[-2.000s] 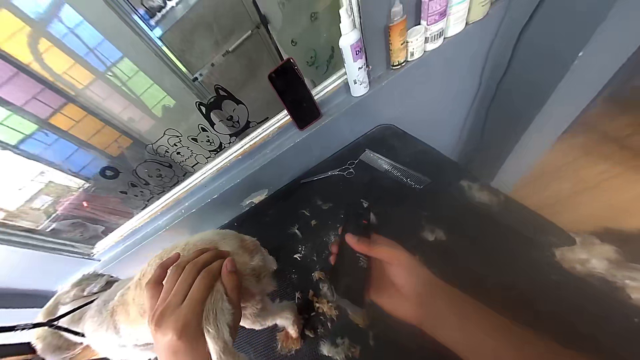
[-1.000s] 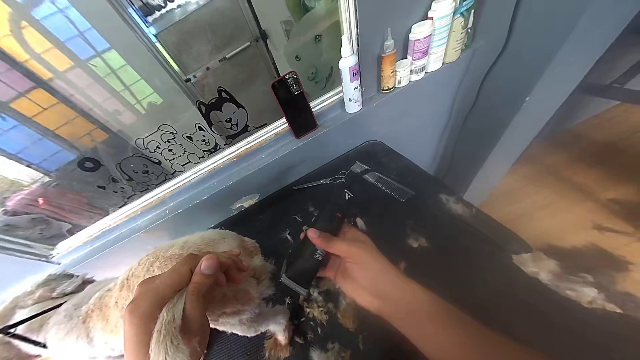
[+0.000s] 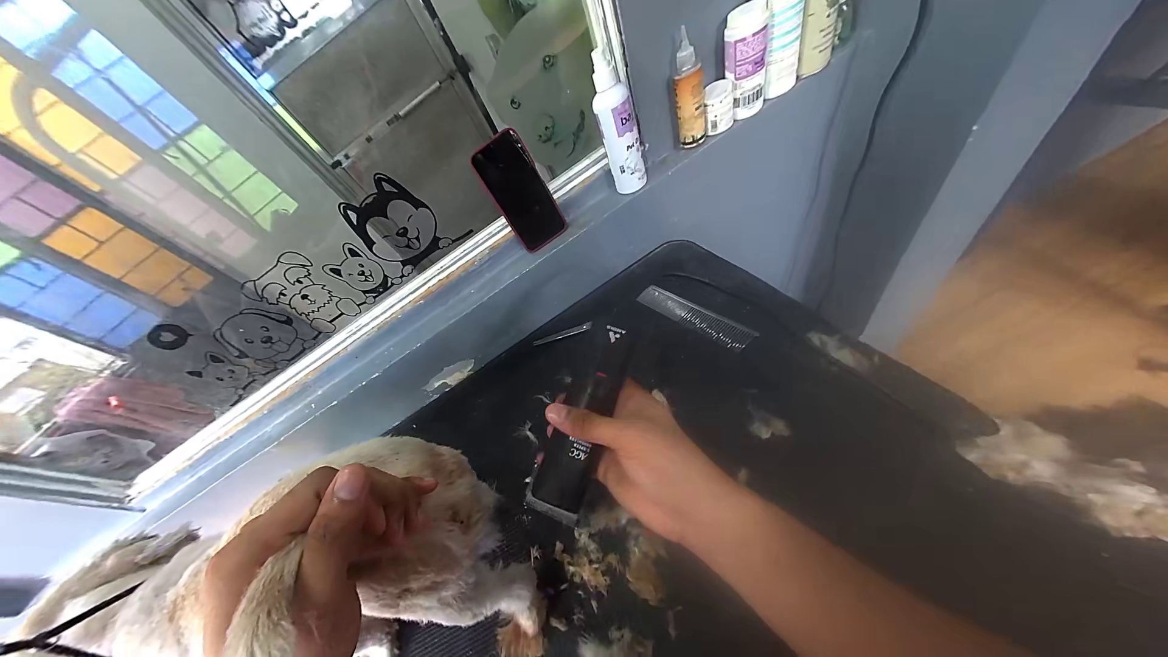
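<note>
A light-furred dog [image 3: 429, 511] is on the black grooming table [image 3: 776, 474] at the lower left, its hindquarters toward the middle. My left hand [image 3: 333, 538] is closed around its tail [image 3: 265, 602]. In my right hand [image 3: 639, 456] is a black electric hair clipper [image 3: 589, 411], its blade end pointing down toward the table, apart from the dog's rump. Beyond the clipper lie a metal comb [image 3: 698, 317] and a pair of scissors [image 3: 563, 334], the latter partly hidden behind the clipper.
Cut fur [image 3: 589, 566] is scattered on the table, with a larger heap [image 3: 1077, 474] at the right edge. On the window ledge stand a smartphone [image 3: 518, 190], a spray bottle [image 3: 620, 128] and several other containers [image 3: 746, 59]. A black strap [image 3: 82, 620] crosses the dog at lower left.
My left hand has gone from lying on the dog's rump to gripping the tail. The clipper in my right hand has tilted and now covers part of the scissors.
</note>
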